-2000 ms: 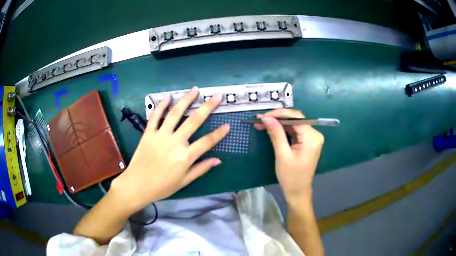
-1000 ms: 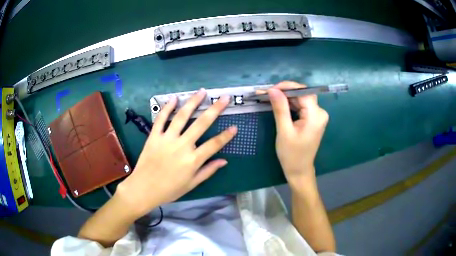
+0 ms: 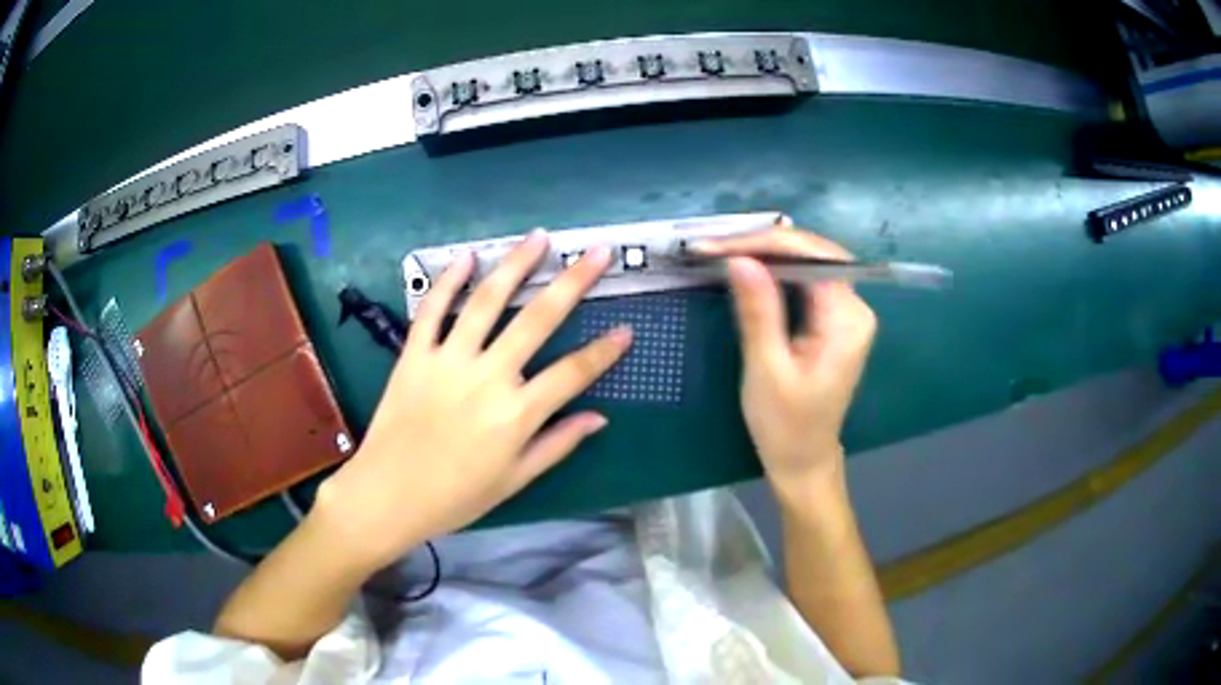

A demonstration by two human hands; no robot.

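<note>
A grey bar module with a row of cells lies across the bench in front of me. My left hand is spread flat, its fingertips on the left part of the bar and one finger on the dotted sheet just below it. My right hand holds slim silver tweezers over the right part of the bar; they are blurred. The tip is near the cells, partly hidden by my fingers. I cannot tell whether the tip holds a dot.
Two more bar modules lie on the metal rail beyond. At left are a brown-red square pad, a dark corded tool, cables and a blue-yellow box. A black perforated strip lies far right.
Since the oldest frame, my right hand has moved the tweezers up from the dotted sheet to the bar. A white cell near the middle now shows beside the tip. My left hand stays almost still.
</note>
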